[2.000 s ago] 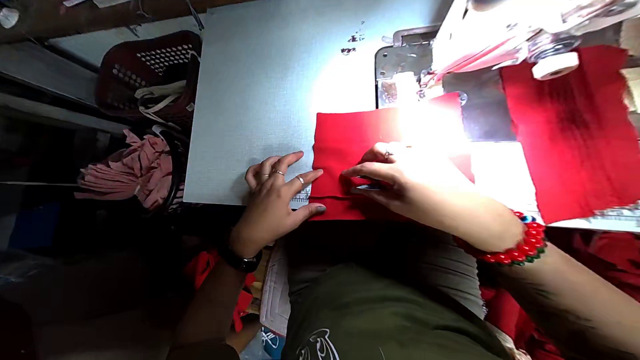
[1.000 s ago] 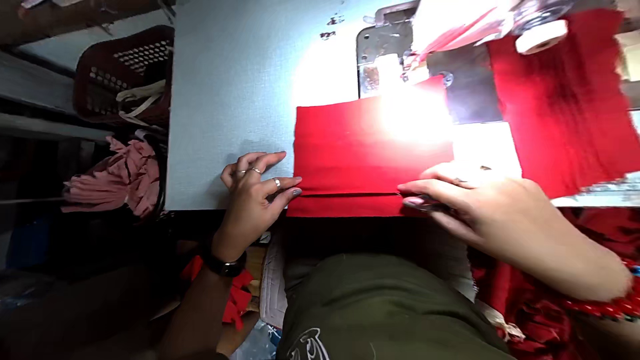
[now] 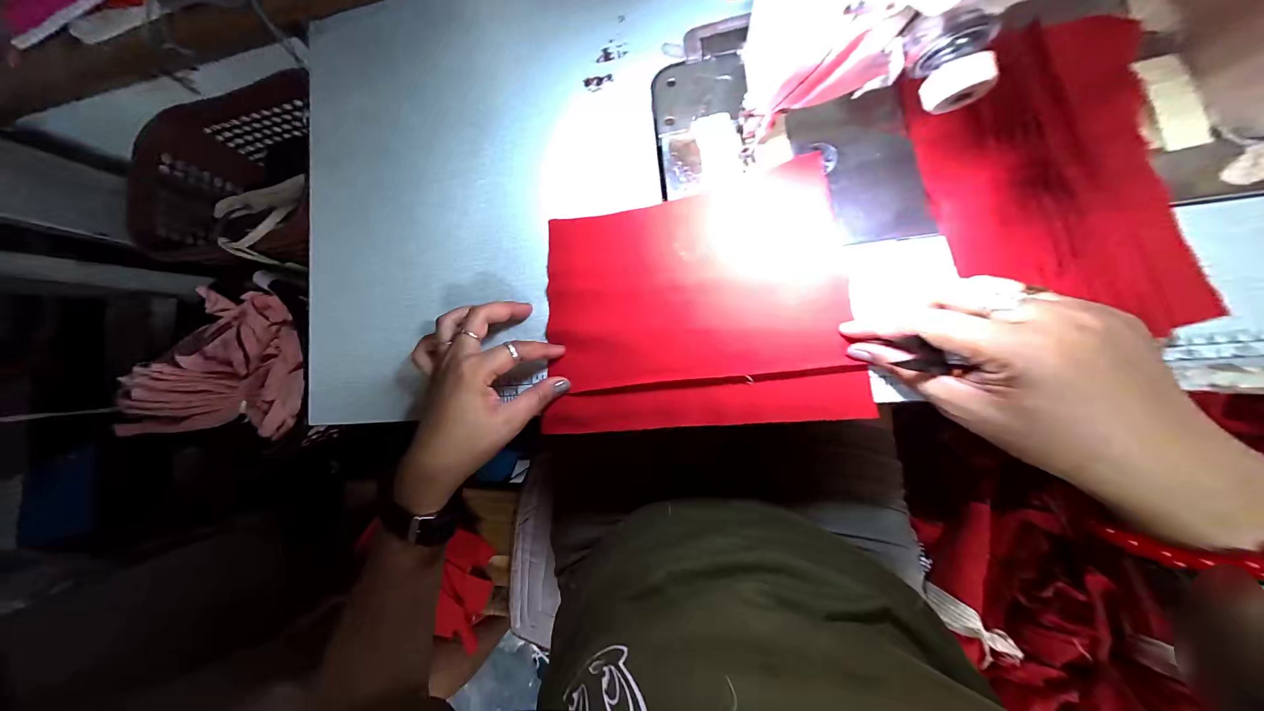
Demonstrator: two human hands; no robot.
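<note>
A piece of red fabric (image 3: pixel 652 296) lies on the pale blue table, its lower part folded along a line, its near edge hanging at the table's edge. My left hand (image 3: pixel 479 380), with rings, pinches or touches its left edge with thumb and index finger; whether it grips is unclear. At its right edge, my right hand (image 3: pixel 1007 355) holds a small dark tool, perhaps thread snips (image 3: pixel 928 357), while thumb and index fingertips touch the cloth at the fold. Beyond the fabric is the sewing machine's metal plate (image 3: pixel 691 99), partly lost in lamp glare.
A second red fabric piece (image 3: pixel 1047 178) lies at the right beside the machine. A dark red plastic basket (image 3: pixel 188 168) stands left of the table (image 3: pixel 415 197), with gathered pink fabric (image 3: pixel 227 365) below it. More red cloth (image 3: pixel 1047 612) lies at the lower right, below table level.
My right hand has moved from over the red fabric to its right edge. My left hand stays at the left edge. The fold line, earlier partly covered by my right hand, now shows.
</note>
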